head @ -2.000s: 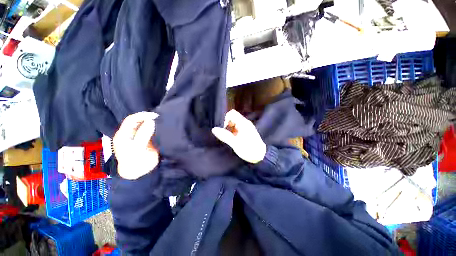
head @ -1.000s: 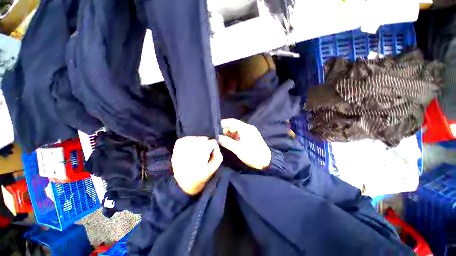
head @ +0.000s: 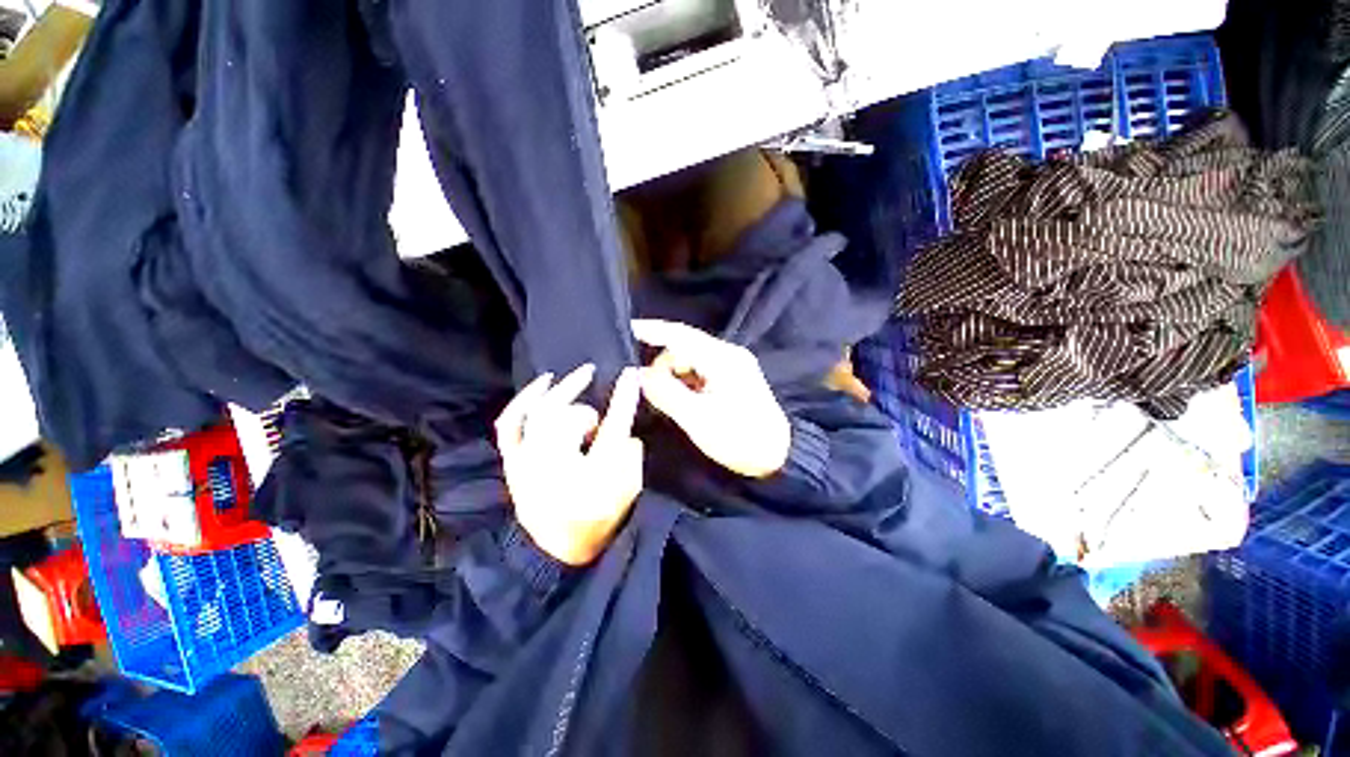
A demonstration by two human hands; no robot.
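Observation:
A long navy fabric piece point(head: 518, 163) hangs from the table over its front edge down to the lap. My left hand point(head: 575, 462) lies on its lower end, fingers spread a little, thumb and forefinger tips at the right-hand edge. My right hand point(head: 718, 399) pinches the same long edge between thumb and fingers, just right of my left fingertips. The fabric end below my hands merges with the navy jacket and is hard to tell apart. More navy fabric point(head: 281, 222) hangs at the left.
The white machine table point(head: 711, 126) runs across the top, with a dark rectangular opening. Striped brown fabric point(head: 1096, 266) lies heaped on a blue crate point(head: 1022, 111) at right. Another blue crate point(head: 222, 592) holds red and white items at lower left. A dark pile point(head: 356, 518) lies beside my left sleeve.
My hands were apart on bunched fabric two seconds ago. They came together at the strip's right edge, and it now hangs straighter. Since one second ago, my left fingers have spread. The view has shifted.

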